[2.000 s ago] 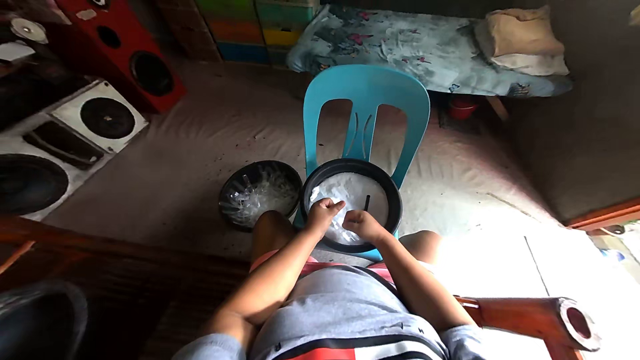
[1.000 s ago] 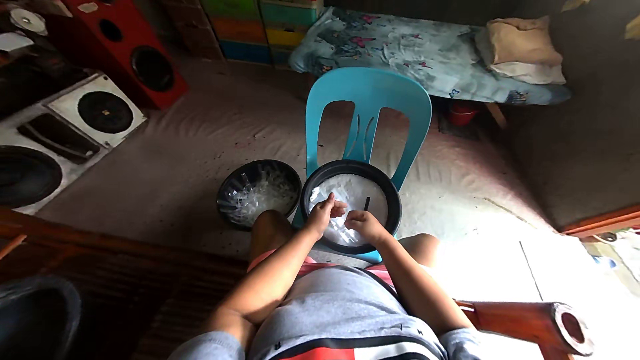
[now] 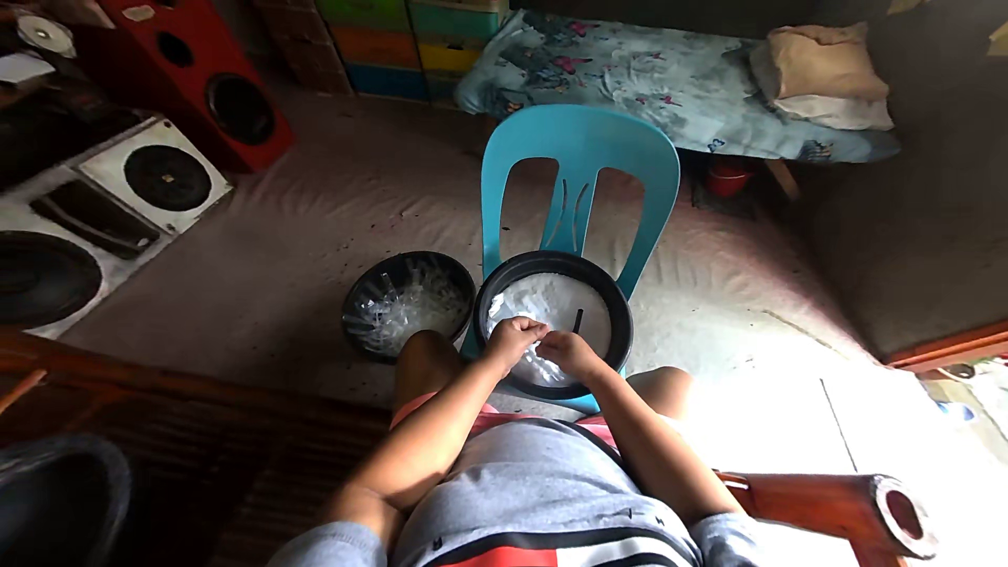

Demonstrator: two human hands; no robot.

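Note:
A round black basin rests on the seat of a blue plastic chair, with white granular or powdery material inside it. Thin clear plastic pieces lie on the left part of that material, and a short dark stick-like thing stands out at its right. Above the basin my left hand and my right hand meet at the fingertips, fingers pinched. Whatever lies between them is too small to make out. On the floor to the left, a second black basin holds many clear plastic strips.
Behind the chair stands a bed with a floral sheet and pillows. Red and white speakers are at the left. A reddish wooden armrest is at lower right, and a red bucket sits under the bed.
My hands stay over the basin on the chair. The left hand's fingers have shifted and now meet the right hand's fingertips, where a small gap showed before.

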